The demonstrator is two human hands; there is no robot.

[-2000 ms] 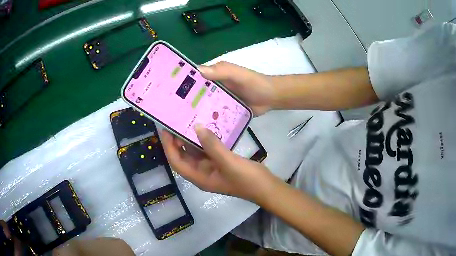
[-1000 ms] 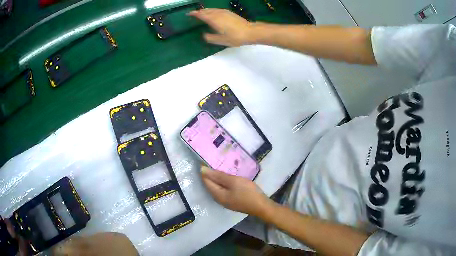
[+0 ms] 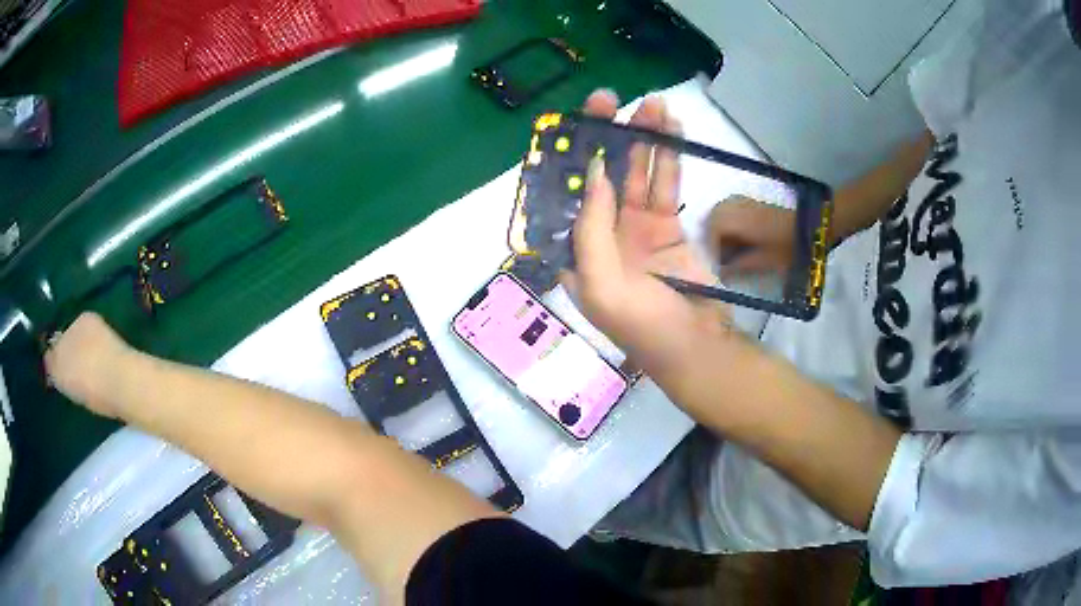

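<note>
My right hand [image 3: 89, 361], with a bare forearm and black sleeve, reaches across to the green belt [image 3: 344, 178] at the far left. Its fingers are curled at a dark edge; whether they hold something cannot be told. My left hand is not in view. Overlapping black phone frames [image 3: 409, 379] lie on the white sheet [image 3: 279, 343], partly hidden by my forearm. More stacked frames [image 3: 148, 556] lie at the lower left. One frame [image 3: 154, 278] lies on the belt near my hand.
A person at the right holds up a black frame [image 3: 818, 249]. A lit pink smartphone [image 3: 545, 355] lies on the sheet, partly over another frame. Another frame [image 3: 528, 73] is on the belt. A red mesh tray [image 3: 261, 42] and a plastic bag [image 3: 24, 122] are at the far side.
My right arm has extended from the lower left up to the belt. The neighbour has let go of the phone and now holds a frame. The view has shifted.
</note>
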